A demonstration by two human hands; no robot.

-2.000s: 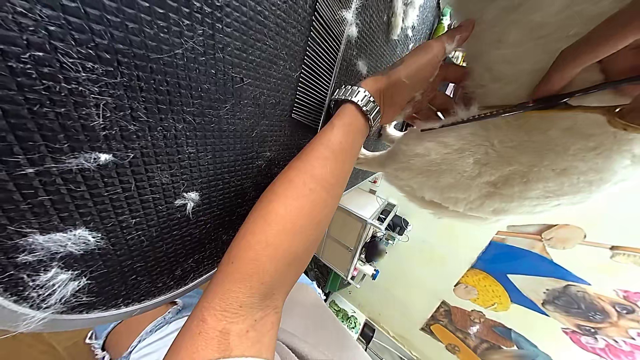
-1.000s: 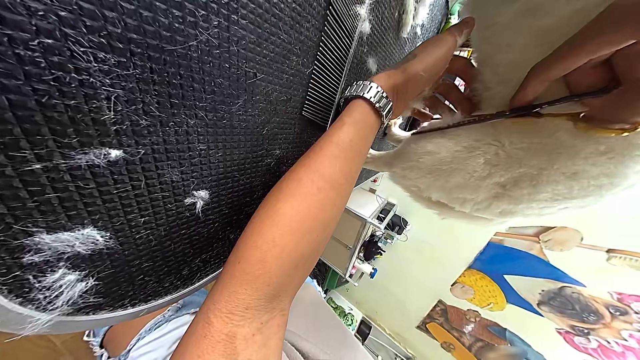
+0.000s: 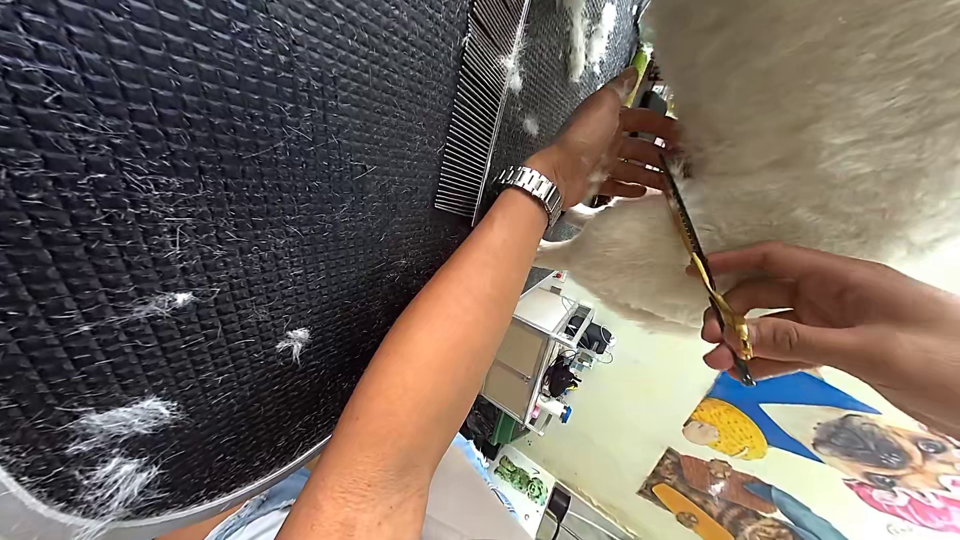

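Note:
My left hand [image 3: 600, 142], with a metal-link watch [image 3: 531, 190] on its wrist, reaches along the grooming table [image 3: 225, 187] with its fingers apart, their tips touching cream fur. My right hand [image 3: 810, 315] holds gold-handled scissors [image 3: 694, 251], the blades pointing toward the fingertips of my left hand, beside the fur. The cream-coated animal [image 3: 817, 127] fills the upper right; its head is not visible. A furry part [image 3: 637, 262] of it hangs below my left hand. A metal comb [image 3: 480, 112] lies on the black textured table top beside my left wrist.
Tufts of cut pale hair [image 3: 124, 420] lie scattered on the table, and its rounded metal rim [image 3: 217, 502] borders my lap. Beyond stand a pale cabinet [image 3: 517, 367] and a trolley shelf with bottles and cables. A wall bears painted animals [image 3: 885, 450].
My right hand and the scissors have come away from the fur at the upper right, and the scissors have turned from lying across the view to slanting. My left hand stays by the fur.

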